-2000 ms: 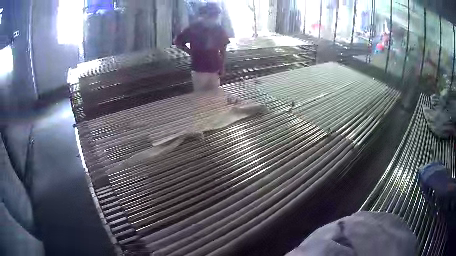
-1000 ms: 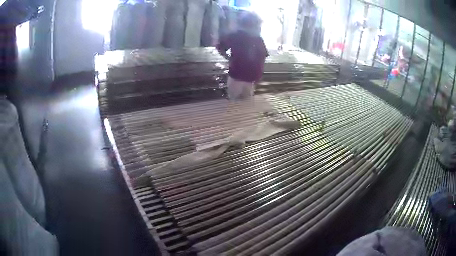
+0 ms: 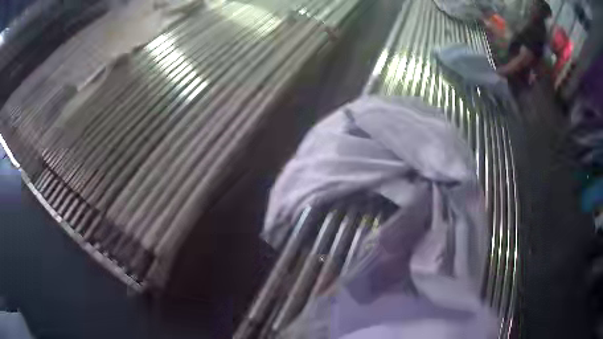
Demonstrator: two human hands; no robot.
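A large pale lilac-white cloth (image 3: 397, 155) lies crumpled and gathered, with a twisted or knotted fold near its middle. It rests across a stack of long shiny metal tubes (image 3: 499, 218). Bare tubes show through a gap below its upper fold. A smoother lilac area (image 3: 410, 318) continues at the bottom edge; I cannot tell if it is the same cloth or clothing. Neither of my hands can be made out. A blurred reddish patch left of the lilac area is too unclear to name.
A wide bed of tubes (image 3: 192, 126) lies to the left, with a pale strip of cloth (image 3: 99, 76) on it. A dark floor gap (image 3: 264, 152) separates the stacks. At the upper right, a person (image 3: 525, 49) in a dark top stands by a blue-grey cloth (image 3: 469, 63).
The view has swung right and down. The lilac-white cloth has come from the lower edge to the middle, and the tube bed has shifted left. The maroon-topped person has left the view.
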